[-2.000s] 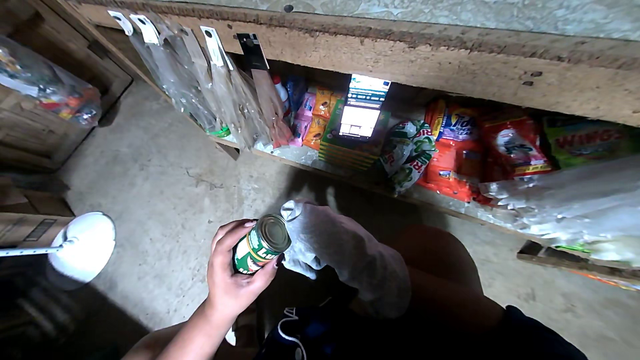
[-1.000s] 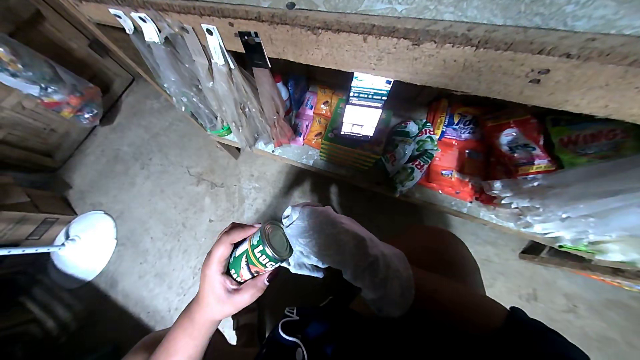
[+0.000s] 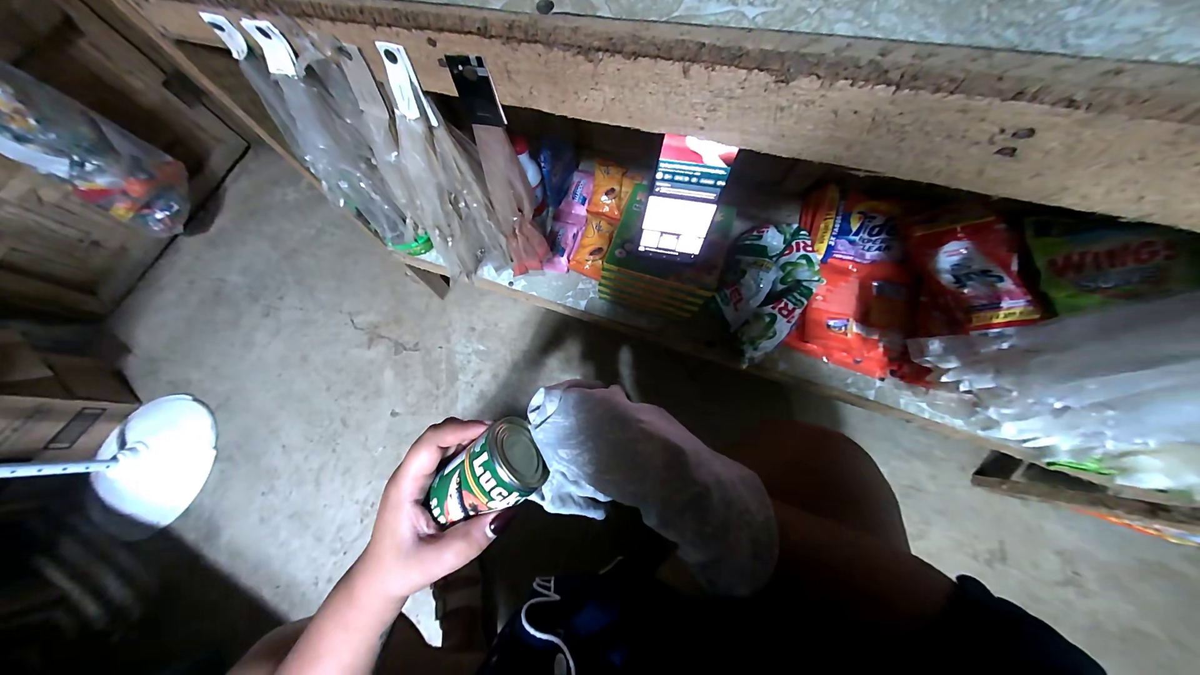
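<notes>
My left hand [image 3: 431, 516] is closed around a small green-labelled tin can [image 3: 486, 473], tilted so that its metal end faces up and to the right. A whitish cloth [image 3: 656, 469] covers my right hand [image 3: 600, 422] and wrist, so its fingers do not show. The edge of the cloth lies against the right side of the can. Both hands are low in the view, above my lap, and what the covered hand grips is hidden.
A wooden shelf [image 3: 581, 314] ahead holds detergent packets [image 3: 862, 281], a stack of boxes and a lit phone [image 3: 684, 202]. Plastic bags [image 3: 403, 169] hang from its upper board. At left stand a white round fan-like object [image 3: 169, 459] and a cardboard box [image 3: 47, 427].
The can has turned a little in my left hand, and more of its label lettering faces up than in the oldest frame. The cloth-covered hand has stayed close beside it.
</notes>
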